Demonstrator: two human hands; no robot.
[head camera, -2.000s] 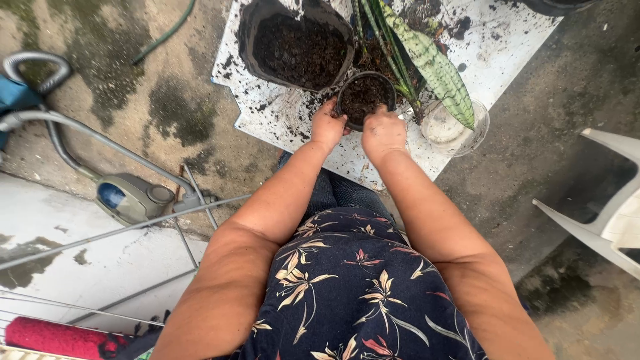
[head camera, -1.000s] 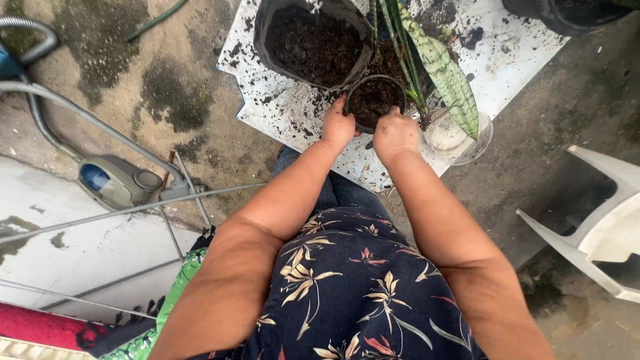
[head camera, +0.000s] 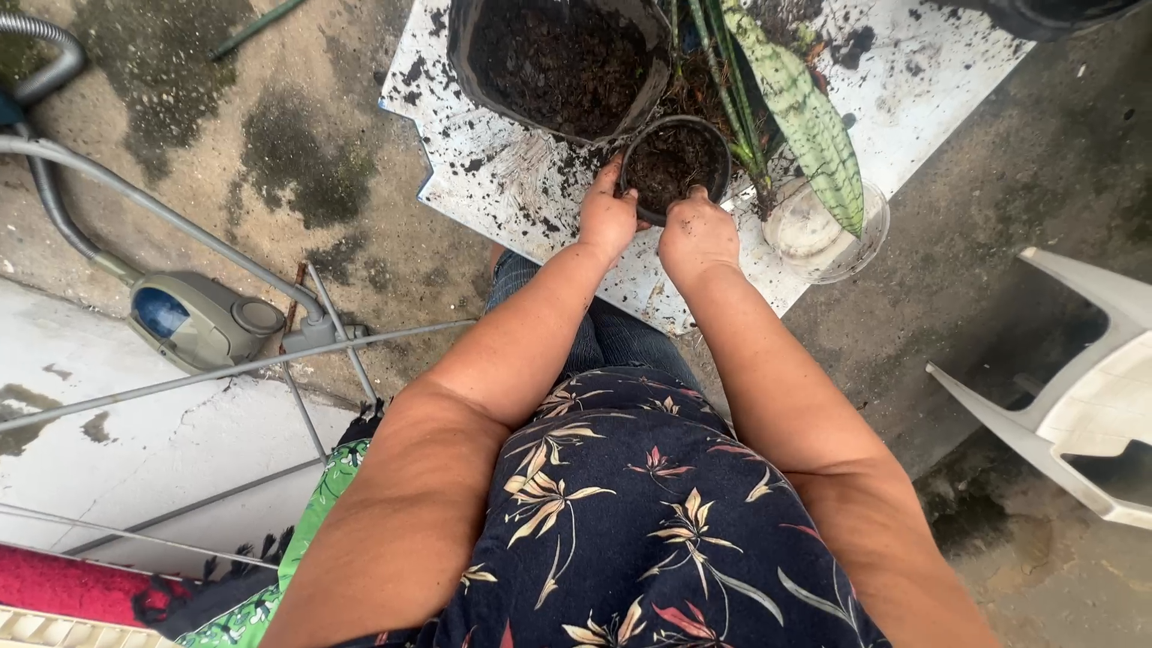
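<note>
A small round black plant pot (head camera: 644, 203) with dark soil (head camera: 670, 166) inside stands near the front edge of a white board (head camera: 504, 211). My left hand (head camera: 609, 216) grips its left rim, thumb at the rim and fingers around the outside. At the near rim, my right hand (head camera: 699, 232) has its fingertips in the soil; whether it also grips the rim is hidden. Behind and to the left is a larger black container (head camera: 468, 67) holding soil. A snake plant (head camera: 801, 108) lies to the right, its leaf over a clear plastic dish (head camera: 873, 238).
Loose soil is scattered over the board. Another black pot (head camera: 1062, 13) is at the top right corner. A white plastic chair (head camera: 1071, 387) stands on the right. On the left are a vacuum cleaner (head camera: 202, 319), a metal rack (head camera: 225, 364) and hanging cloths (head camera: 333, 490).
Both hands stay at the small pot throughout, with only slight movement of the right hand. The view has shifted a little.
</note>
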